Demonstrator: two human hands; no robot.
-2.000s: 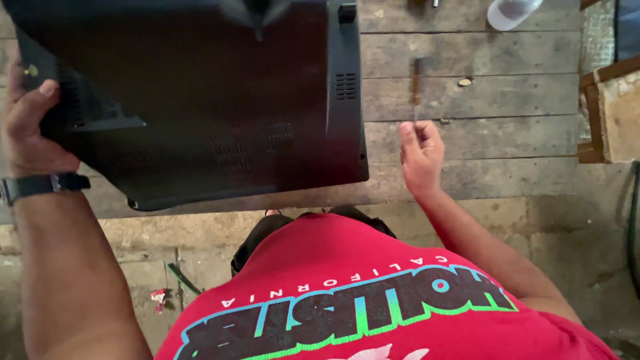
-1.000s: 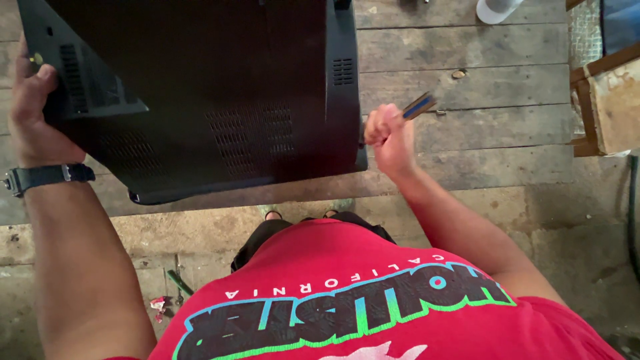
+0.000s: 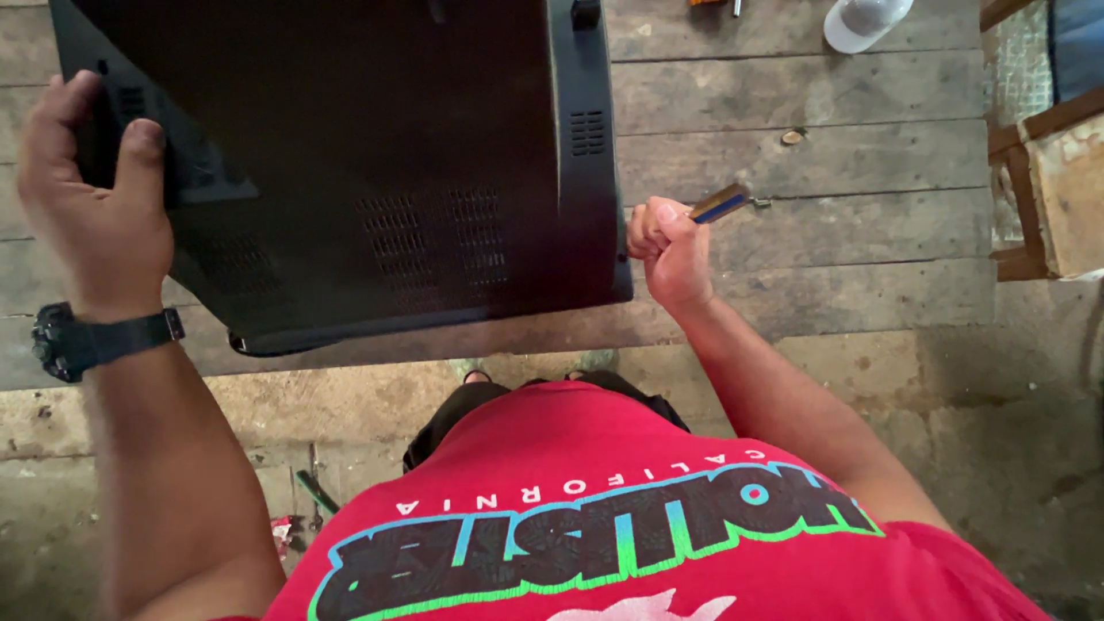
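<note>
A large black plastic housing with slotted vents (image 3: 483, 112), apparently the back of a television, takes up the upper left of the head view. My left hand (image 3: 108, 185) grips its left edge, thumb on the vented face and a black watch on the wrist. At the housing's right edge, near the lower corner, my right hand (image 3: 673, 246) is closed around a slim tool, whose brown and blue handle (image 3: 720, 203) sticks out to the upper right. The fingers hide the rest of the tool, and whether its tip touches the housing cannot be seen.
A grey plank table (image 3: 802, 164) lies under the housing. A translucent white plastic container (image 3: 862, 21) stands at the top right, left of a wooden frame (image 3: 1026, 207). An orange object (image 3: 707, 3) shows at the top edge. A small tan piece (image 3: 792, 137) lies on the planks.
Two seconds ago my right hand held the tool upright, apart from the housing. It has moved left to the housing's right edge, and the tool's handle now slants to the upper right.
</note>
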